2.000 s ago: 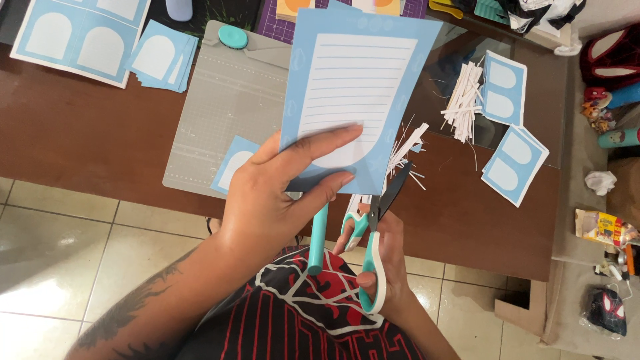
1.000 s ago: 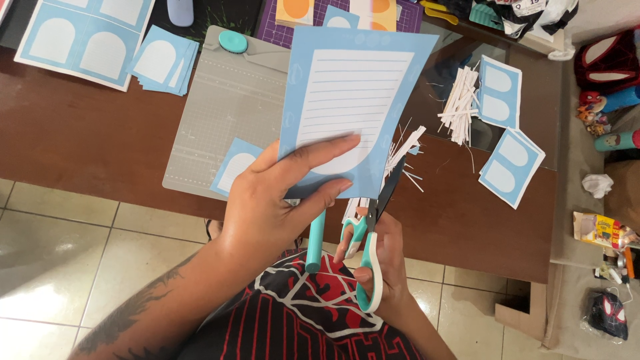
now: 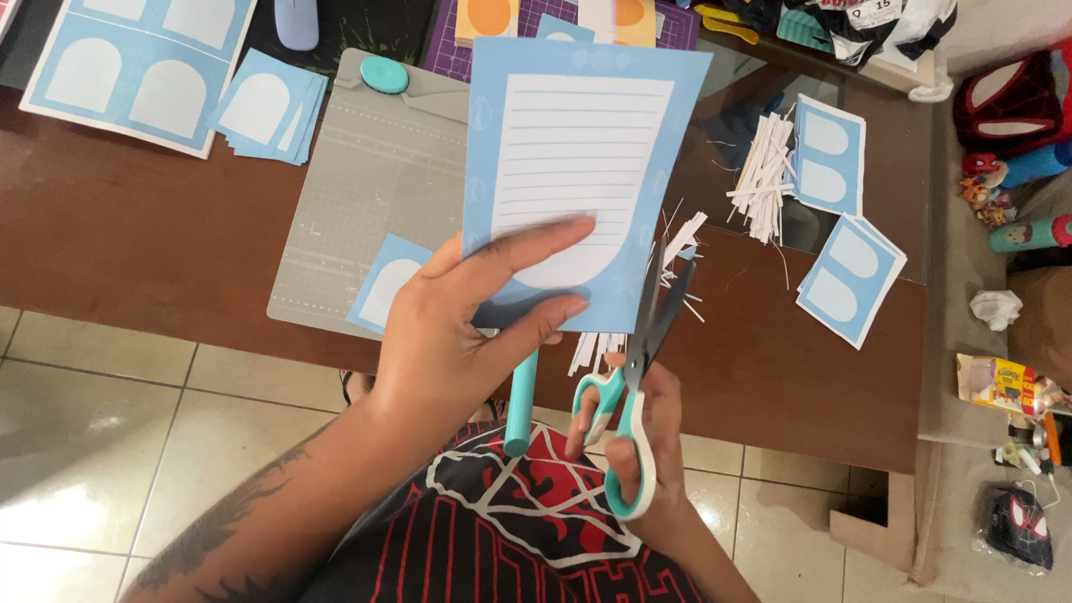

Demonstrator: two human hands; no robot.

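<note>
My left hand pinches a blue-bordered lined paper card near its lower end, over the grey paper trimmer. In my right hand are scissors with teal and white handles, blades pointing up and parted at the card's right edge. Whether the paper lies between the blades is hard to tell. A smaller blue card lies on the trimmer. Thin paper strips lie behind the scissors, partly hidden by the card. A teal rod-like part sticks out below the card at the table's edge.
Small blue cards and an uncut printed sheet lie at upper left. To the right are a heap of paper strips and more printed pieces on the brown table. A purple cutting mat is at the back.
The scissor blades, nearly closed one second ago, are parted now. The card has stayed in my left hand, with only a slight shift.
</note>
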